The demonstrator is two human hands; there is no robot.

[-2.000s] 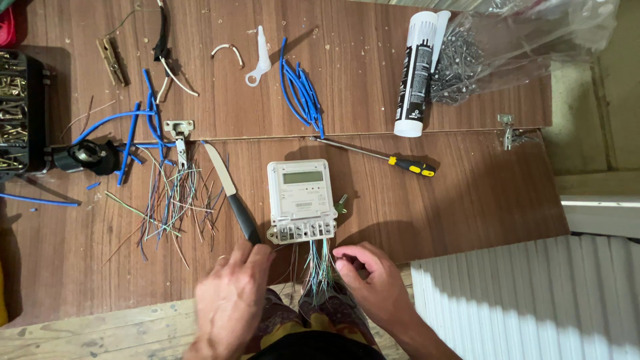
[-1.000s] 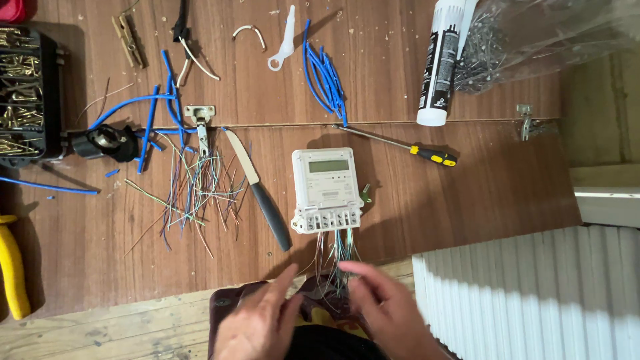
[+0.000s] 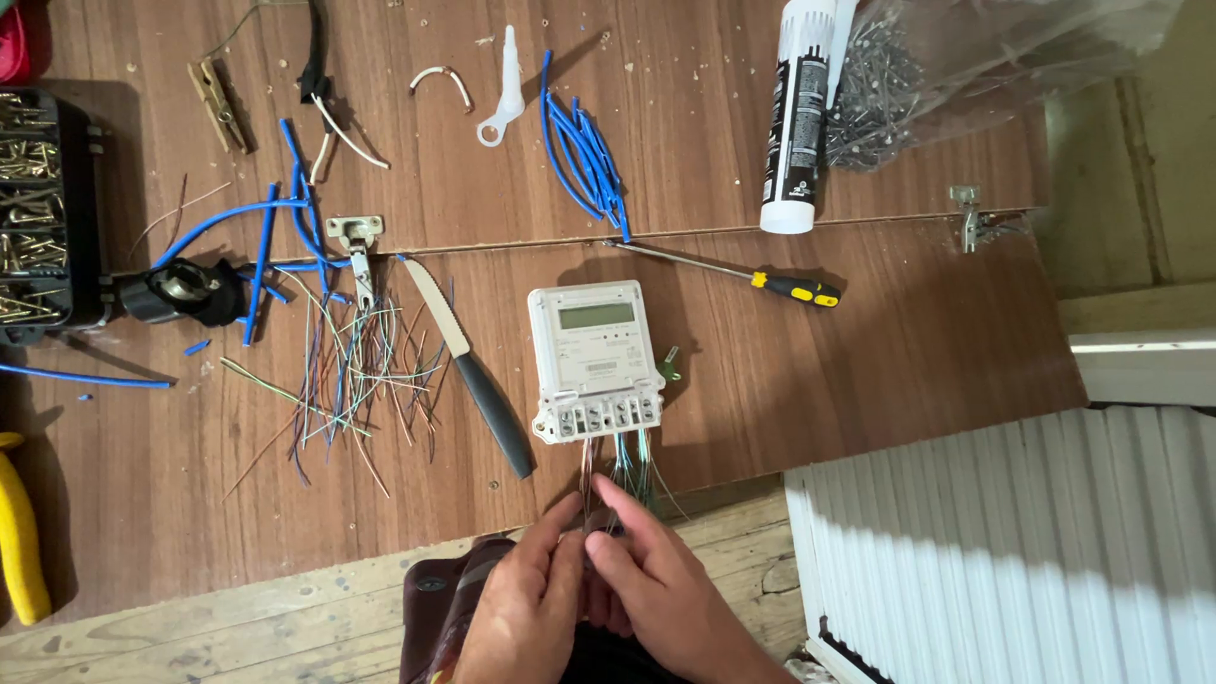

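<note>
A white electricity meter (image 3: 596,351) with a small display lies near the front edge of the wooden board. Bunches of thin coloured wires (image 3: 622,465) come out of its terminal block and hang over the edge. My left hand (image 3: 532,589) and my right hand (image 3: 655,579) meet below the meter, fingertips around the reddish wires (image 3: 587,465) of the leftmost bunch. The lower ends of these wires are hidden by my fingers. A serrated knife with a dark handle (image 3: 489,413) lies left of the meter, and a screwdriver (image 3: 796,289) lies to its upper right.
Loose thin wires (image 3: 366,380), blue insulated wire pieces (image 3: 581,157), a cabinet hinge (image 3: 355,233), a clothespin (image 3: 220,106) and a black screw organizer (image 3: 81,218) lie about. A sealant cartridge (image 3: 796,123) sits beside a bag of nails (image 3: 869,95). Yellow-handled pliers (image 3: 19,541) are at far left.
My hands, apart on either side of the hanging wires before, have come together at the leftmost bunch. The meter and the tools have stayed in place on the board.
</note>
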